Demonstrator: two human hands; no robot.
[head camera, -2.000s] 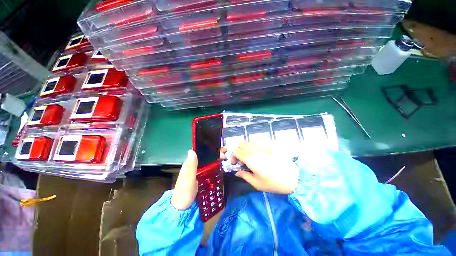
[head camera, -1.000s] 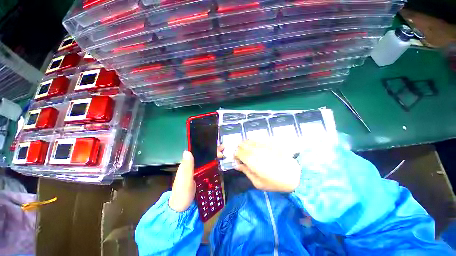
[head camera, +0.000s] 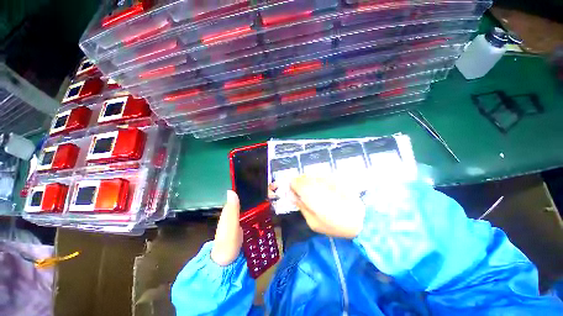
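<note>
My left hand (head camera: 228, 232) holds an open red flip phone (head camera: 261, 242) upright at the bench edge, thumb along its left side. The phone's dark screen half is at the top and its red keypad half is below. A flat white lens sheet (head camera: 376, 171) with a row of black-framed windows lies against the phone's right side. My right hand (head camera: 326, 207) rests on the sheet's lower left part, with the fingers bent at its left edge close to the phone. The fingertips are partly hidden, so whether they pinch the sheet or a lens cannot be told.
A tall stack of clear trays (head camera: 278, 74) with red phones stands behind. An open blister tray (head camera: 162, 179) of closed red phones is at left. Tweezers (head camera: 434, 136), black frames (head camera: 503, 111) and a white bottle (head camera: 480, 57) are at right. Cardboard (head camera: 99, 262) is below.
The view has shifted slightly. The sheet now covers a little more of the phone's right side. Both hands keep nearly the same pose.
</note>
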